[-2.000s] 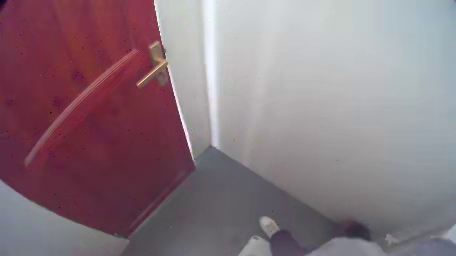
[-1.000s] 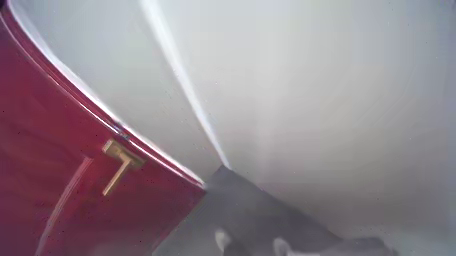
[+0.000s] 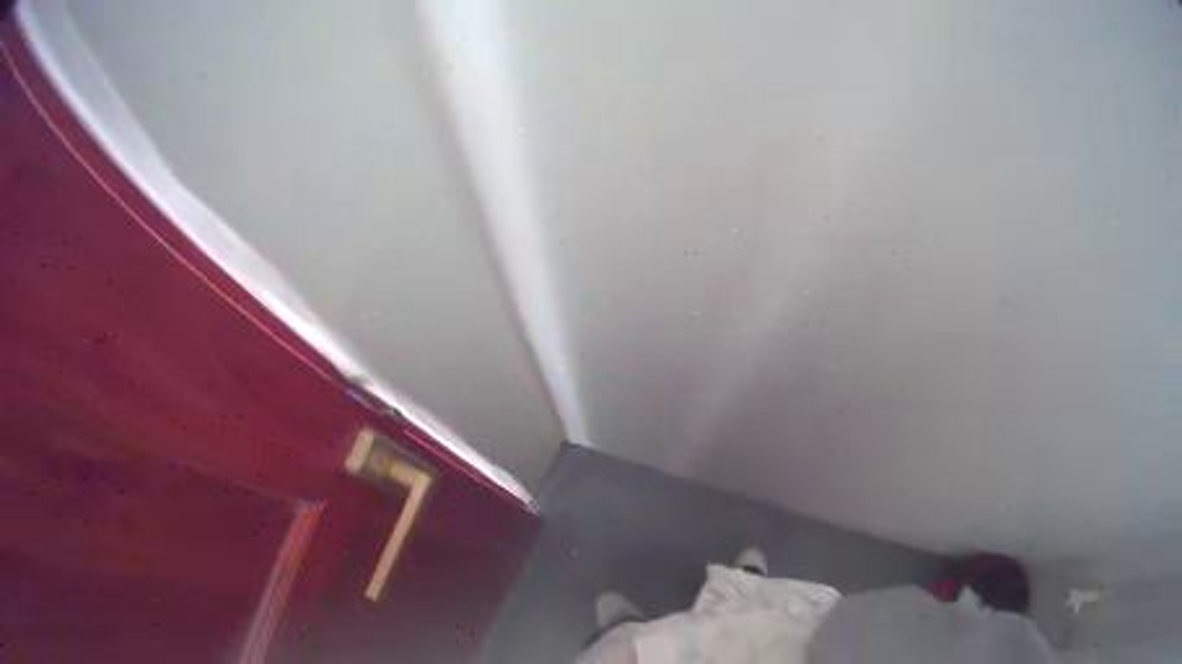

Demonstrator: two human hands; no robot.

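Observation:
The dark red door (image 3: 143, 428) fills the left side of the head view, with a brass-coloured lever handle (image 3: 395, 499) near its edge. No hand is on the handle. The wearer's light patterned clothing (image 3: 745, 623) and grey clothing (image 3: 920, 636) show at the bottom edge. Neither my left hand nor my right hand can be made out.
White walls (image 3: 907, 260) meet in a corner ahead. The floor (image 3: 622, 519) is grey. Two light shoe tips show at the bottom. A small dark and red bin (image 3: 1001, 584) stands by the wall at the lower right, beside a small white thing (image 3: 1081, 599).
The view has tilted and shifted, so the door and handle sit lower in the picture. The light patterned clothing and the bin show more clearly at the bottom than a second ago.

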